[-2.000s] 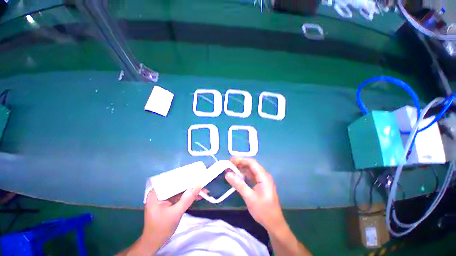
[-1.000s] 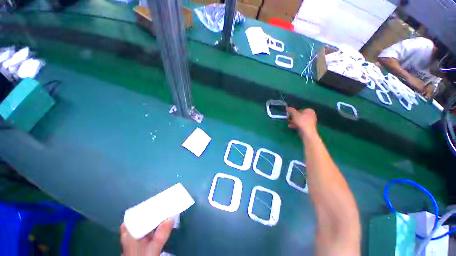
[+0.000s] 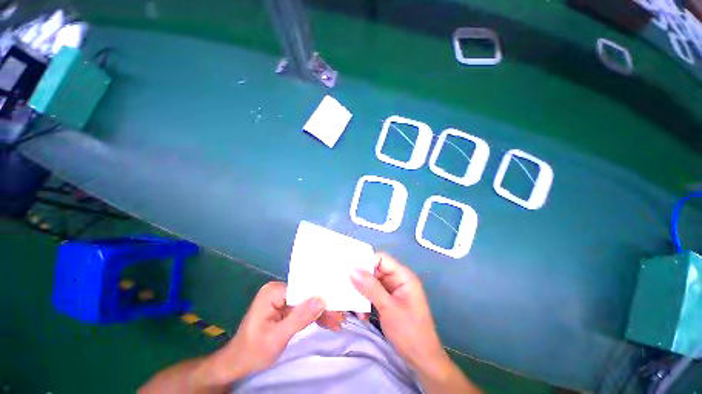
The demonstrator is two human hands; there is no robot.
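A larger white backing sheet is held nearly flat in front of me at the bench's near edge. My left hand grips its lower left edge, thumb on top. My right hand pinches its right edge, thumb on top; whether a small piece is between those fingertips cannot be told. Several white plastic frames lie beyond the sheet in two rows, such as a near-row frame and a far-row frame. Fine pale lines cross most of their openings.
A small square sheet lies near the metal post. Two frames, one nearer and one farther right, are on the belt. Teal boxes stand at left and right. A blue stool is at lower left.
My right hand has let go of the frame on the belt and come back to the sheet. The sheet has moved closer to my body's middle, now between both hands. The view has shifted.
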